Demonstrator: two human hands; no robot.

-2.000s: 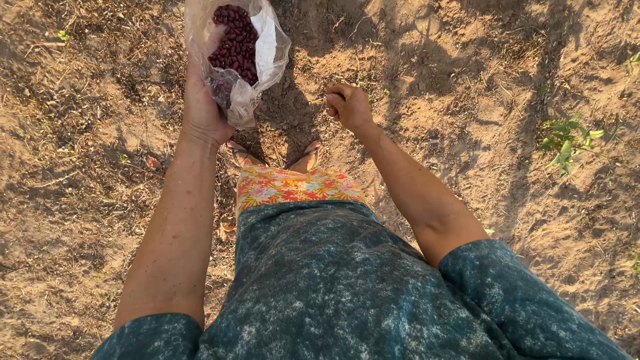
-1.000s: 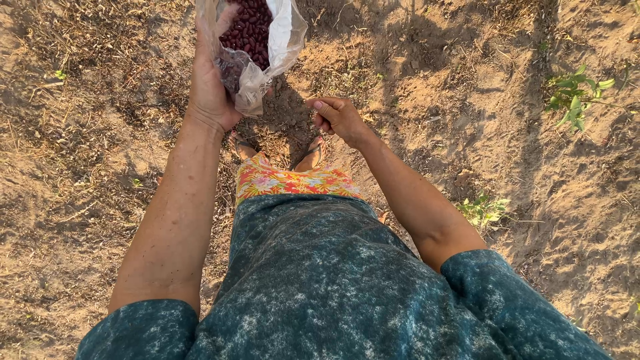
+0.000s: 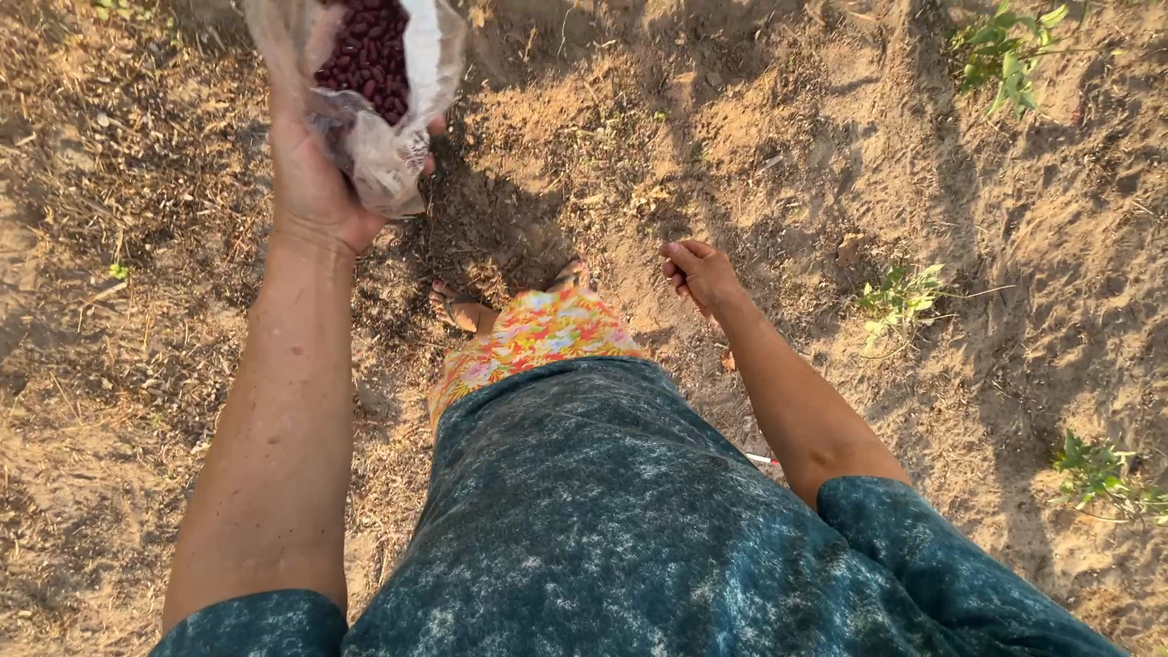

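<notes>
My left hand [image 3: 315, 169] holds up a clear plastic bag [image 3: 433, 68] at the upper left, its palm beneath it and some fingertips showing past its right side. Dark red beans [image 3: 372, 59] fill the bag's opening. To the right, over bare soil, my right hand [image 3: 698, 274] hangs with its fingers curled and thumb against the index finger. Whether something small lies between those fingertips cannot be seen.
Dry, uneven soil [image 3: 785, 182] with plant litter surrounds my sandalled feet [image 3: 461, 308]. Small green plants stand at the right, one near the top [image 3: 1008, 55], another mid-height [image 3: 899, 301], a third lower [image 3: 1095, 474].
My right hand has moved right, away from the bag and my feet. The left hand still holds the bag. The ground in view has shifted, with more green plants showing at the right.
</notes>
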